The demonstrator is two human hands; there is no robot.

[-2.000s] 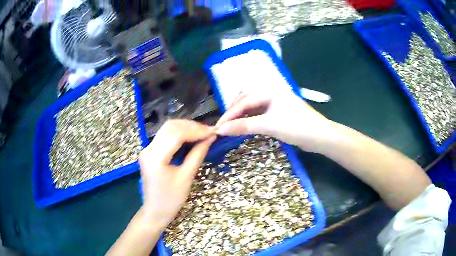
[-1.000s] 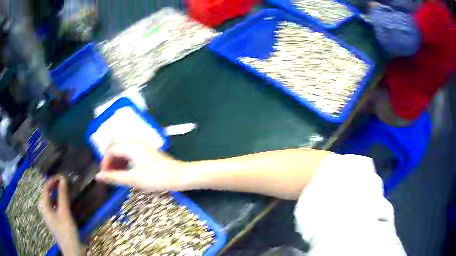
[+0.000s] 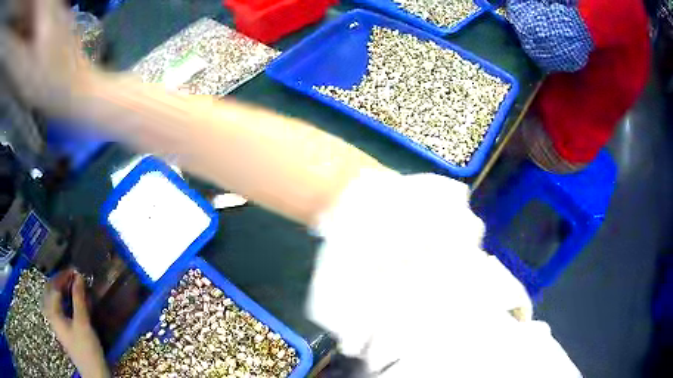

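My left hand (image 3: 70,314) is small at the lower left, by the dark base of the press (image 3: 111,277), with thumb and a finger raised near it; whether it holds a piece cannot be told. My right hand (image 3: 40,55) is raised at the upper left, strongly blurred; its grip cannot be made out, and the press lever is not distinguishable. The near blue tray (image 3: 254,310) with small brass-coloured metal pieces lies at the bottom. The small blue tray (image 3: 204,221) with white inserts lies behind it.
A left tray of metal pieces (image 3: 29,332) is partly cut off. A clear bag of parts (image 3: 232,63), a red bin (image 3: 277,18) and a large blue tray (image 3: 310,70) lie behind. A person in red (image 3: 612,81) sits at right, near a blue stool (image 3: 546,221).
My right hand has risen from beside the white inserts to the upper left, its forearm now crossing above the bench. My left hand has gone to the press base. The view has turned right.
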